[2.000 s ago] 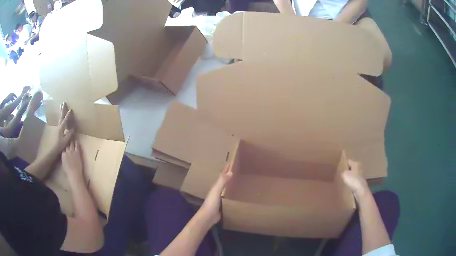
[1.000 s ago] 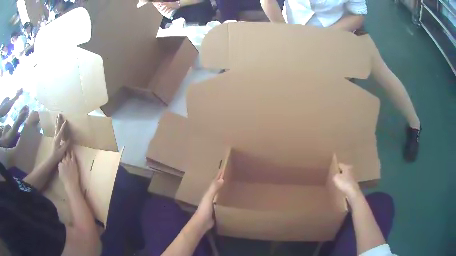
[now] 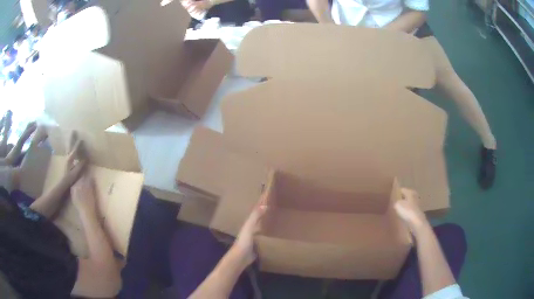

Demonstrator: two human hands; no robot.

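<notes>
A brown mailer box (image 3: 334,257) stands over my lap with its front, back and side walls upright. Its broad lid (image 3: 334,122) rises open at the far side, with a rounded tuck flap (image 3: 339,55) at the far edge. My left hand (image 3: 249,230) grips the left side wall, fingers on the outside. My right hand (image 3: 411,211) grips the right side wall, its fingers partly hidden by the wall. The box floor holds nothing.
Flat stacked blanks (image 3: 202,166) lie under and left of the box. A finished box (image 3: 196,76) stands on the white table (image 3: 161,152). At left a co-worker's hands (image 3: 79,178) press a blank. Another person (image 3: 380,14) sits beyond the lid. A metal rack (image 3: 515,29) stands far right.
Since two seconds ago, the view has shifted slightly, and the far person's leg and dark shoe now show at right. My hands keep hold of the box's side walls.
</notes>
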